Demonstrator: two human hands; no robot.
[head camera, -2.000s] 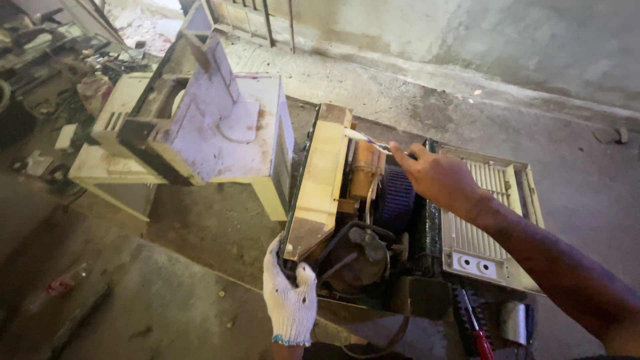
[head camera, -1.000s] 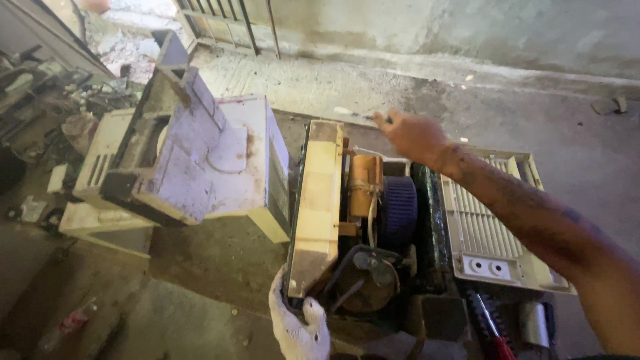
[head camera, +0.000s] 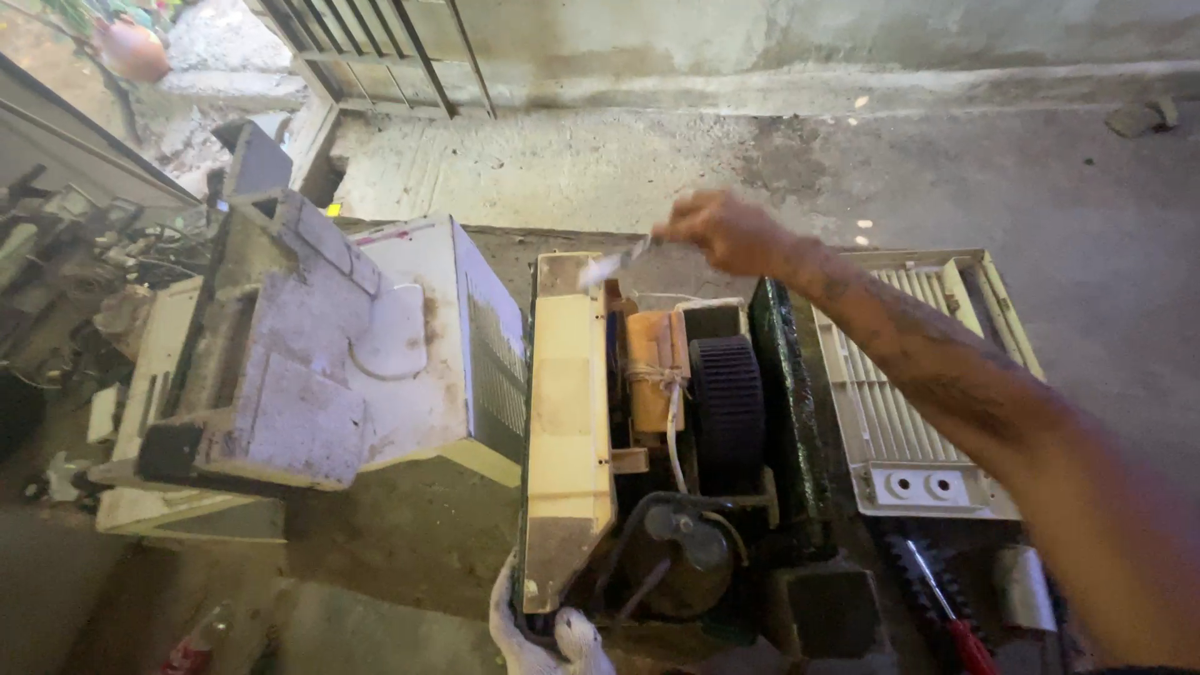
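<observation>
An opened window air conditioner stands at the centre, with a cream plastic panel (head camera: 567, 403) along its left side, a dark blower wheel (head camera: 728, 403), an orange part tied with cord (head camera: 654, 370) and a dark compressor (head camera: 680, 562). My left hand (head camera: 548, 623), in a white knit glove, grips the panel's near end at the bottom. My bare right hand (head camera: 727, 230) holds a brush (head camera: 609, 264) by its handle; its pale, blurred head is at the far end of the panel. Whether it touches cannot be told.
On the left are a dirty white casing (head camera: 412, 375) and scrap parts (head camera: 75, 262). A front grille (head camera: 905, 375), a red-handled screwdriver (head camera: 966, 642) and a metal can (head camera: 1025, 589) lie on the right. A barred metal gate (head camera: 403, 56) stands behind.
My right hand, holding the brush, has moved away from the orange part toward the panel's far end. My left hand stays at the panel's near end.
</observation>
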